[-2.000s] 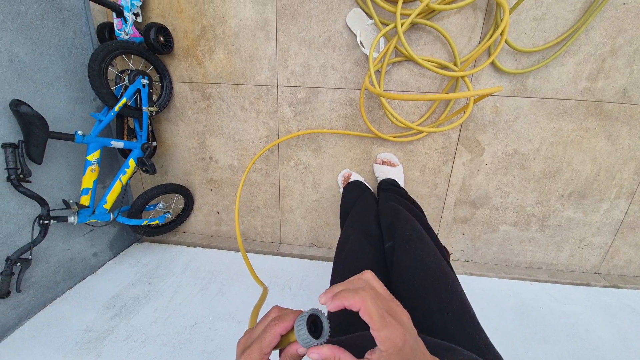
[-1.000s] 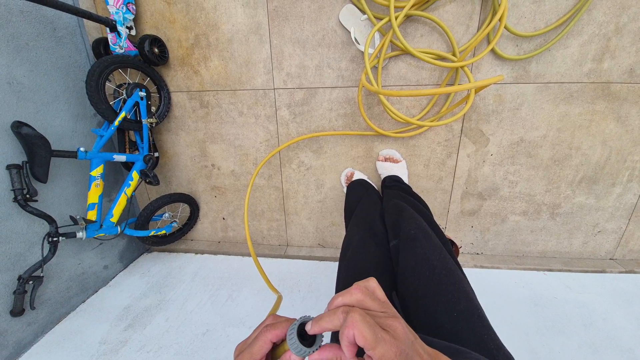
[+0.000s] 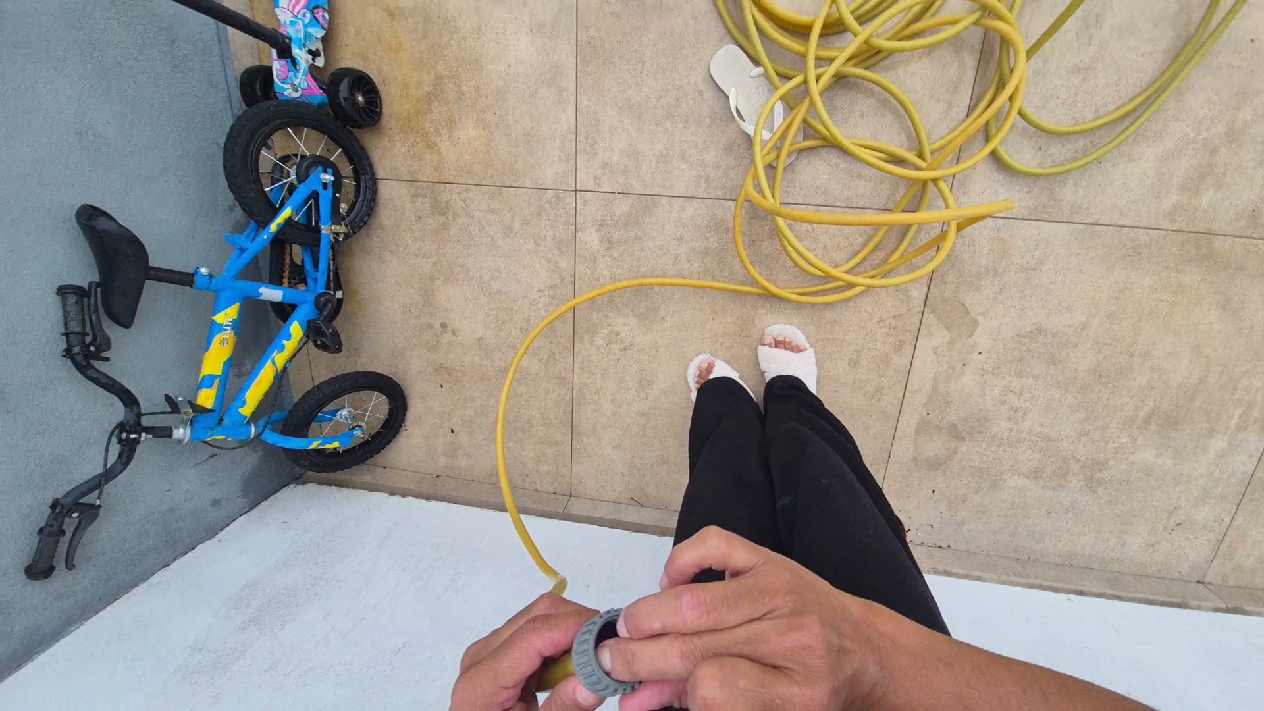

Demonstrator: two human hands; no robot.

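My left hand is closed around the end of a yellow garden hose, just behind a ribbed grey plastic hose connector. The fingertips of my right hand are at the connector's open mouth, with one or two fingers at or just inside its rim; the palm is hidden. From my left hand the hose curves up over the tiles to a loose tangle at the upper right.
A blue and yellow child's bicycle leans at the grey wall, beside a wheeled toy with a patterned deck. One white flip-flop lies partly under the hose coils. My feet in white slippers stand on beige tiles.
The fingers of my right hand have moved from beside the connector to its mouth. My left hand keeps its hold on the hose end.
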